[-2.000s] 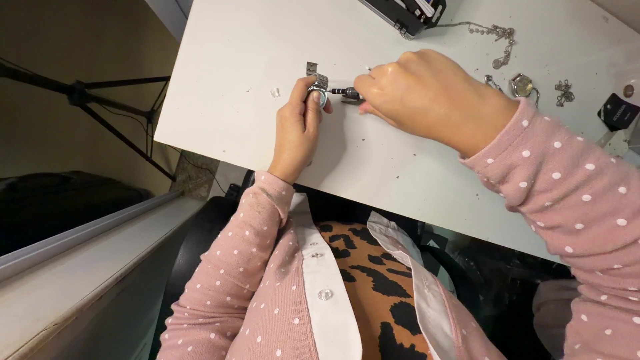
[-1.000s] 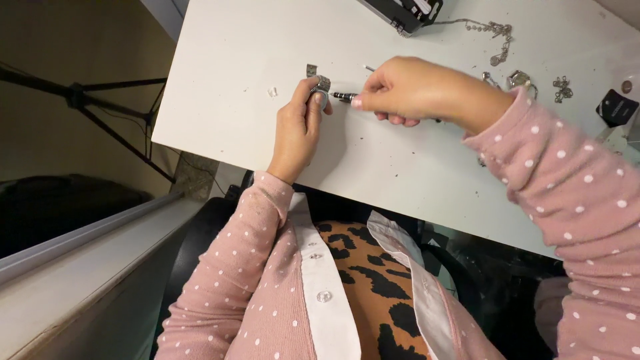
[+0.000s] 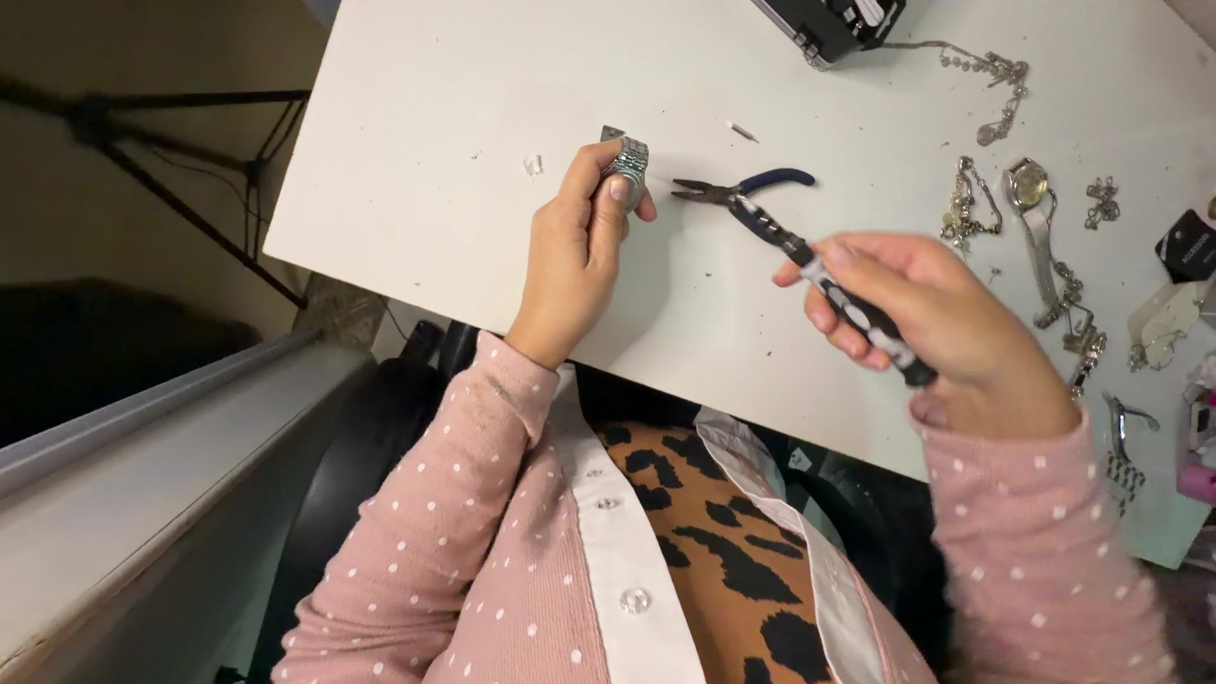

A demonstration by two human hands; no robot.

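Note:
Between the thumb and fingers of my left hand [image 3: 575,237] is a silver metal wristwatch [image 3: 629,160], raised over the white table; part of its case is hidden by the thumb. My right hand [image 3: 912,304] holds a black and grey pen-like tool [image 3: 860,318] that slants up and left. Its tip overlaps one handle of a pair of pliers [image 3: 750,195] with dark blue handles; I cannot tell whether they touch. The pliers' jaws point left, toward the watch. A small thin metal piece [image 3: 743,131] lies above the pliers.
A black case [image 3: 831,33] stands at the table's [image 3: 456,57] far edge with a chain [image 3: 1002,81] beside it. At the right lie a second watch [image 3: 1028,185], a bracelet [image 3: 969,204], a small chain [image 3: 1102,202] and a black tag [image 3: 1187,247]. A clear small piece [image 3: 533,165] lies left of my left hand.
My right hand has moved right and toward me, away from the watch, with the tool in it. The pliers, covered by that hand earlier, now show. My left hand has stayed around the watch.

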